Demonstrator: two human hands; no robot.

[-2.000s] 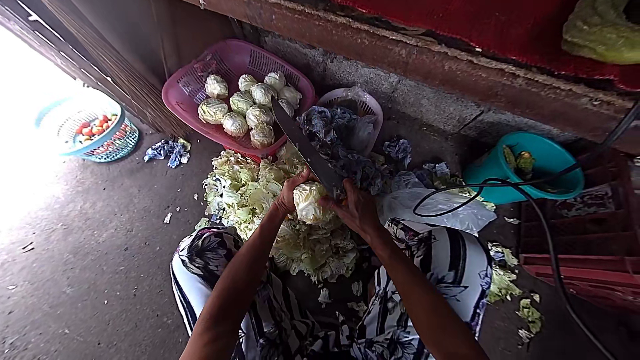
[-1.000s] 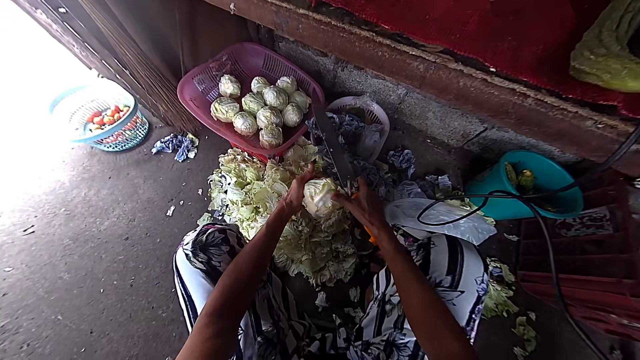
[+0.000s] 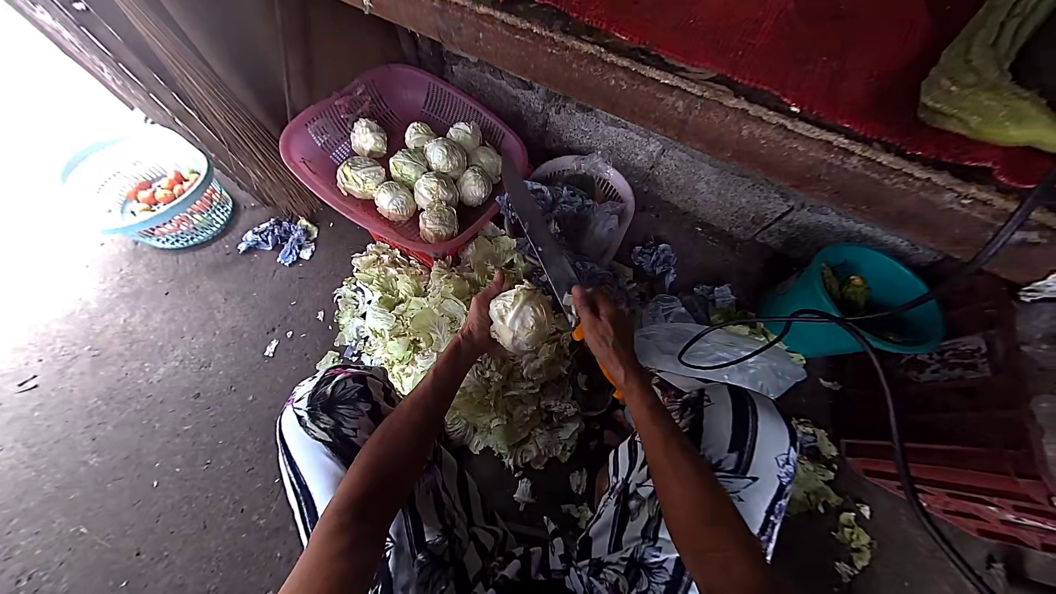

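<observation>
My left hand (image 3: pixel 483 318) holds a pale cabbage head (image 3: pixel 520 318) from its left side, above a heap of loose cabbage leaves (image 3: pixel 404 309). In my right hand (image 3: pixel 605 330) is a large knife (image 3: pixel 540 235) with an orange handle; its broad blade points up and away, just right of the cabbage. Behind the heap, a pink plastic basket (image 3: pixel 318 153) holds several trimmed cabbage heads (image 3: pixel 435 190). Beside it stands a pale basket (image 3: pixel 623 186) with crumpled bluish paper and clear plastic.
A light-blue basket of tomatoes (image 3: pixel 194 214) stands at the left, near crumpled paper (image 3: pixel 280 238). To the right are a teal bucket (image 3: pixel 813 318), a black cable (image 3: pixel 891 412), a plastic bag (image 3: pixel 726 359) and a red crate (image 3: pixel 949 487). A red-covered ledge (image 3: pixel 742 49) runs along the top.
The knife blade, lying across the cabbage two seconds ago, now stands off to its right. More of the cabbage head shows between my hands.
</observation>
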